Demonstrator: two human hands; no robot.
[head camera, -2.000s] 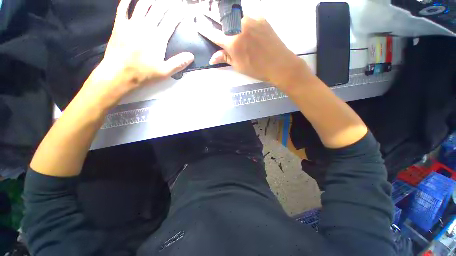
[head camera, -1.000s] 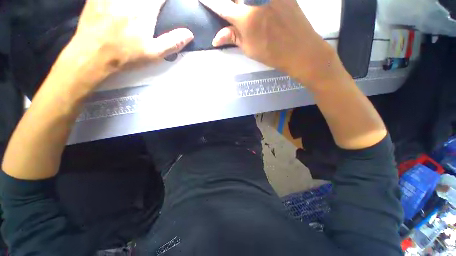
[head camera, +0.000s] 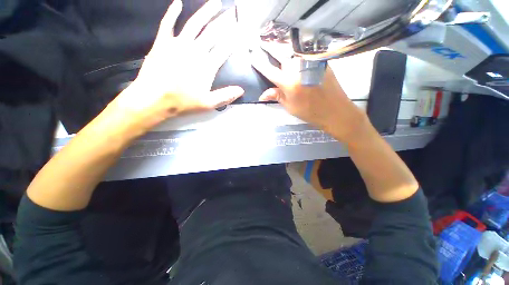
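Note:
Black cloth (head camera: 245, 80) lies on the white table under the sewing machine head (head camera: 357, 22), between my hands. My left hand (head camera: 173, 78) lies flat on the cloth with its fingers spread, thumb at the cloth's near edge. My right hand (head camera: 307, 92) rests on the cloth's right side, thumb and index finger apart on it, partly behind a ridged grey knob (head camera: 313, 72). The needle area is lost in glare, and the fingertips near it are hard to make out.
A black phone (head camera: 386, 92) lies on the table at the right, with small red and pale items (head camera: 430, 106) beyond it. A ruler-marked grey edge (head camera: 223, 158) runs along the front. Dark cloth (head camera: 33, 83) hangs at the left. Blue and red crates (head camera: 457, 245) stand low at the right.
The view has shifted, so the machine head now shows at the upper right and the table sits lower in the picture. Both hands remain on the cloth in much the same pose.

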